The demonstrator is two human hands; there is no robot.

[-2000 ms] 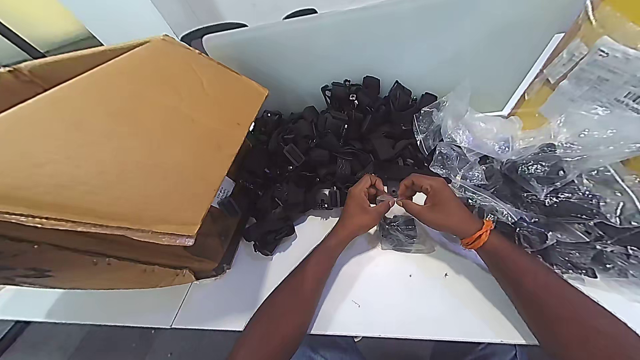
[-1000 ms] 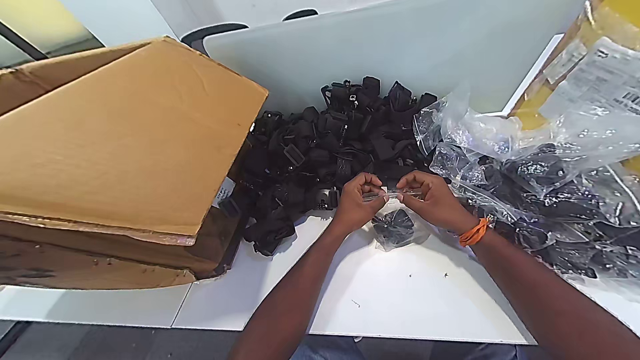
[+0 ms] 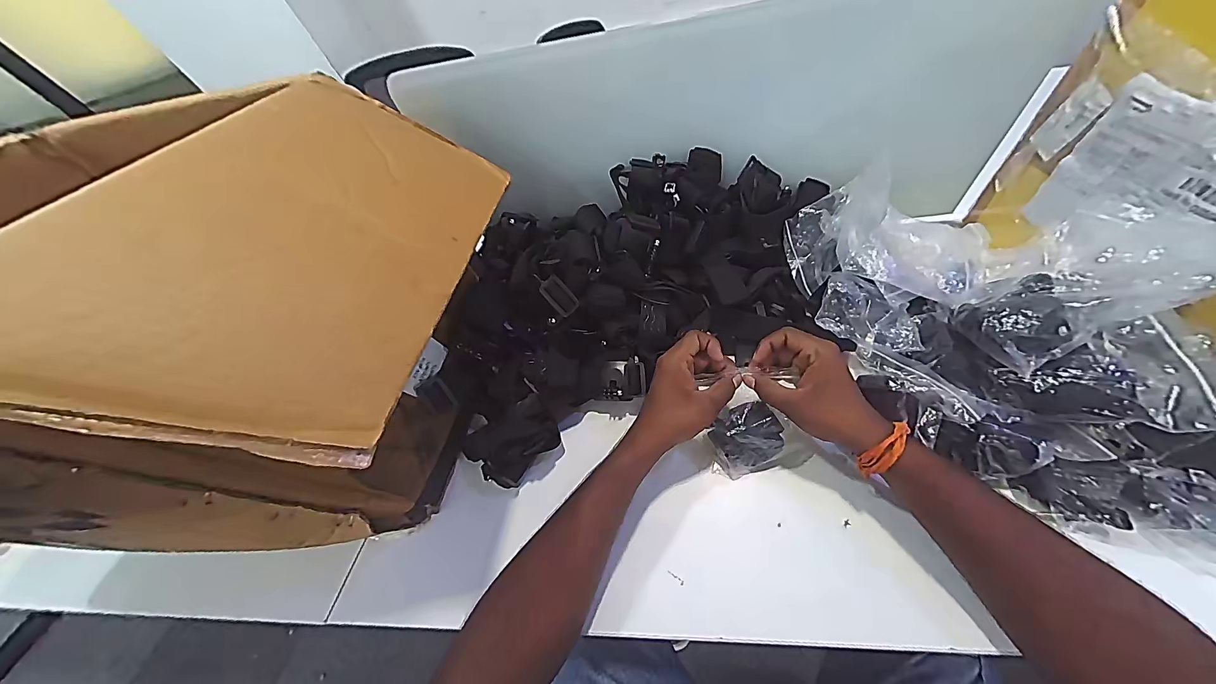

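Note:
My left hand [image 3: 692, 385] and my right hand [image 3: 807, 380] meet just above a small clear plastic bag [image 3: 749, 437] with a black item inside. Between thumbs and fingertips, both pinch the bag's top edge, which is stretched flat between them. An orange band circles my right wrist. Right behind my hands lies a heap of black straps with buckles [image 3: 608, 275]. The exact kind of the black item in the bag cannot be told through the creased plastic.
A large open cardboard box [image 3: 237, 275] stands at the left on the white table [image 3: 741, 570]. At the right lie several clear bags of black items [image 3: 1026, 380], before a yellow-and-brown package [image 3: 1016, 204] with printed labels. A pale panel [image 3: 722, 104] rises behind the heap.
The small bag hangs at a different angle under my hands than before. My fingertips were farther apart along its edge one second ago and are now close together.

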